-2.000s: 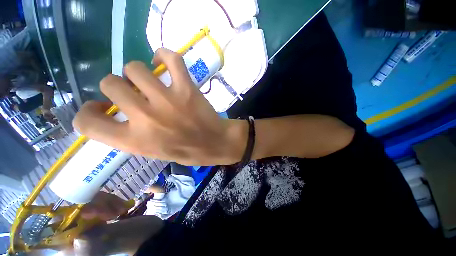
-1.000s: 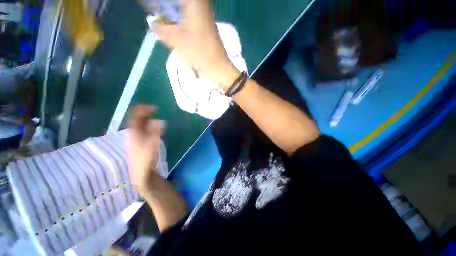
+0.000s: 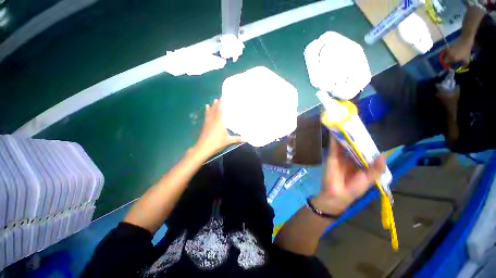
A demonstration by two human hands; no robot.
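My left hand [image 3: 214, 133] holds a white octagonal housing [image 3: 260, 106] by its lower left edge at the front of the green bench. The housing is overexposed and its surface detail is hidden. My right hand [image 3: 345, 176], with a dark bracelet, is closed around the yellow caulking gun [image 3: 340, 112] and its white cartridge [image 3: 361, 138], off the bench's front edge. The nozzle points up and left. A second white housing [image 3: 338, 65] lies at the bench's right, a thin line curving inside it.
Stacked housings [image 3: 43, 190] stand at left. White crumpled lumps [image 3: 193, 61] lie by the pale strip [image 3: 98, 89] and a post [image 3: 231, 19]. A spare tube [image 3: 391, 21] and cardboard [image 3: 400, 46] are at upper right, beside another person's hands [image 3: 459, 54]. Tubes [image 3: 276, 189] lie on the floor.
The view has swung right. The gun has moved from the upper left to the right side in my right hand. My left hand, empty a second ago, has taken hold of a housing.
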